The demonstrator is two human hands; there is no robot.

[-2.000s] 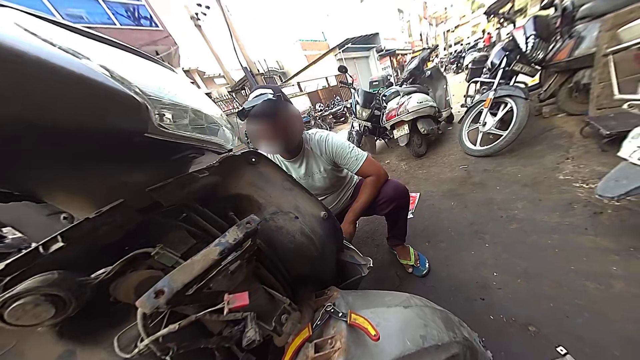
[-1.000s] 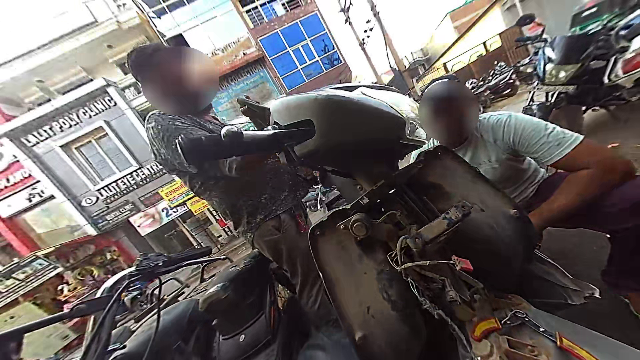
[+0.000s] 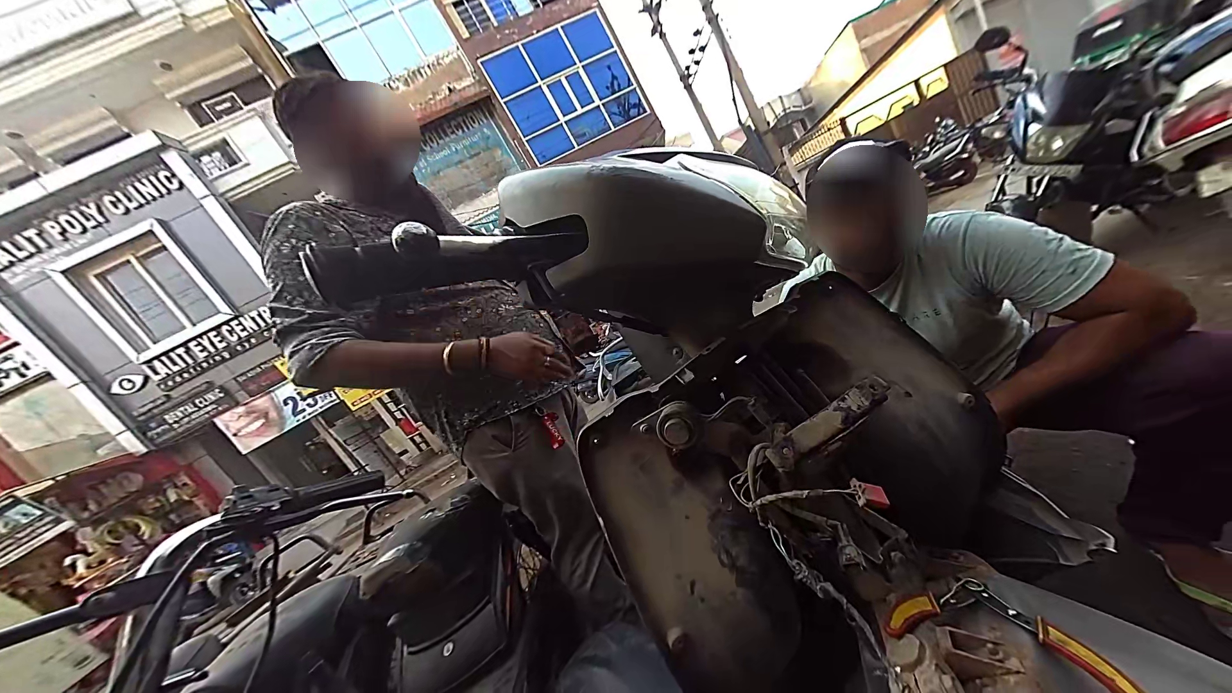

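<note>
Neither of my hands shows in the head view. Before me stands a scooter with its front opened up, its inner leg shield (image 3: pixel 712 549) dark and dusty. Loose wires and a red connector (image 3: pixel 871 494) hang from the middle of it, below a metal bracket (image 3: pixel 830 422). Pliers with red and yellow handles (image 3: pixel 1083 647) lie on the front mudguard (image 3: pixel 1145 630) at the lower right. The handlebar cover (image 3: pixel 640 231) with a black grip (image 3: pixel 361 269) is above.
A person (image 3: pixel 385 318) stands behind the scooter on the left, one hand near the waist. Another person (image 3: pixel 1001 289) crouches at the right beside the panel. A parked motorcycle (image 3: pixel 433 587) is close at the lower left. More two-wheelers (image 3: pixel 1059 144) stand at the upper right.
The view has swung left and tilted, bringing in the standing person and the parked motorcycle. The pliers remain on the mudguard.
</note>
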